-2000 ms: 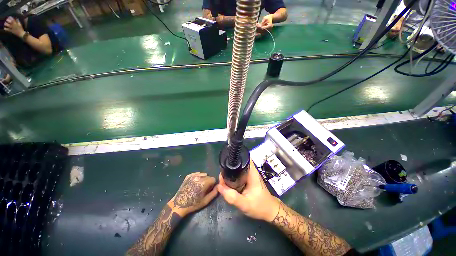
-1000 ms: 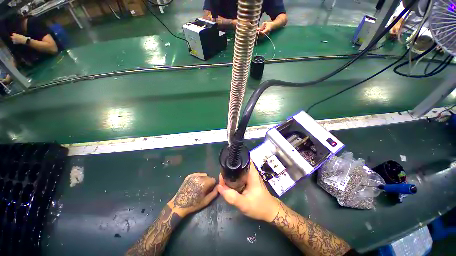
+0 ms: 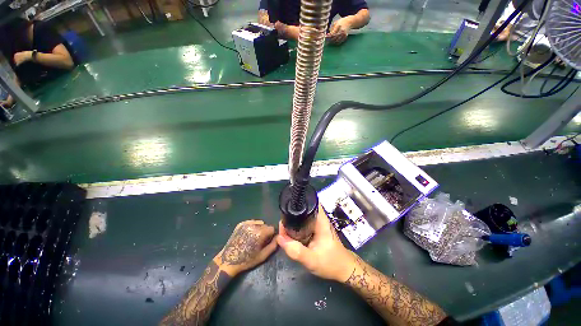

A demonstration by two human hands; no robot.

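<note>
My right hand (image 3: 318, 249) is closed around the tan grip of the upright electric screwdriver (image 3: 298, 210), whose black top hangs below a long pale spring (image 3: 308, 83). A thick black cord (image 3: 337, 109) curves from its top. The screwdriver bit is hidden. My left hand (image 3: 248, 245) rests low on the dark green bench, fingers curled, touching or nearly touching my right hand. Whether it holds a part under the driver is hidden. The white screw feeder (image 3: 383, 191), with screws inside, stands right of my right hand.
A clear bag of screws (image 3: 444, 232), a blue-handled tool (image 3: 509, 239) and a small black round part (image 3: 498, 218) lie at the right. Black blister trays (image 3: 35, 242) are stacked far left. A white rail (image 3: 191, 181) borders the green belt (image 3: 210, 137). People sit opposite; a fan (image 3: 567, 32) stands upper right.
The black cylindrical housing on the belt moved left past the spring and no longer shows. The person opposite has moved their hands. My hands and the screwdriver have not visibly moved.
</note>
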